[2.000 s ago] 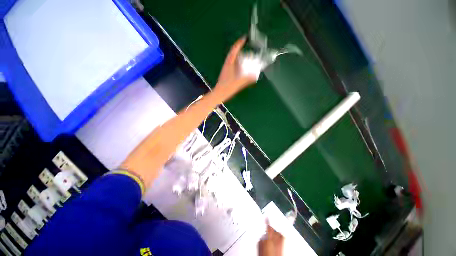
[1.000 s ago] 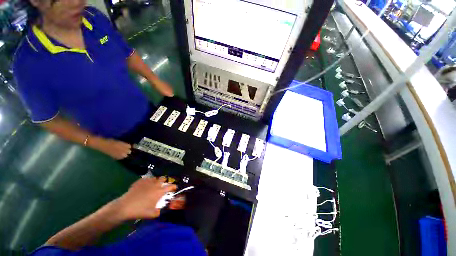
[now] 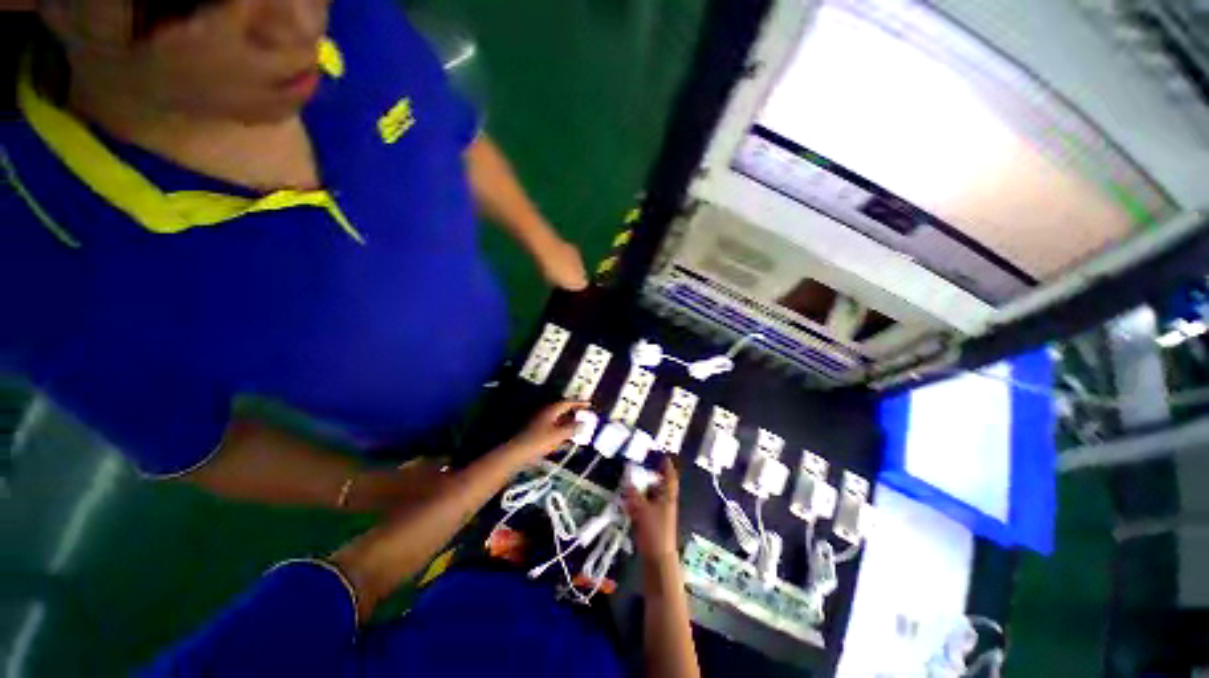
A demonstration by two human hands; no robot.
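Note:
My left hand (image 3: 557, 427) holds a white power adapter (image 3: 583, 427) at the left end of a small group. My right hand (image 3: 655, 501) holds another adapter (image 3: 640, 477) at the group's right side. More white adapters (image 3: 613, 440) sit between the hands, just below the upright outlet strips (image 3: 634, 396). Their white cords (image 3: 562, 514) hang in loops over the left test board. Four outlet strips to the right have adapters (image 3: 770, 477) plugged in, with cords running down to the right test board (image 3: 749, 587). My fingertips are small and partly blurred.
A person in a blue shirt (image 3: 358, 305) stands close at the left, one arm beside mine. The tester (image 3: 782, 285) and monitor (image 3: 955, 146) stand behind the bench. A blue tray (image 3: 1034, 457) and white sheet (image 3: 915, 556) lie right. A corded adapter (image 3: 646, 354) lies near the tester.
The view has turned and moved closer to the outlet strips. Both my hands now show there with several adapters; a second ago, one hand showed over the near bench edge with a white corded item.

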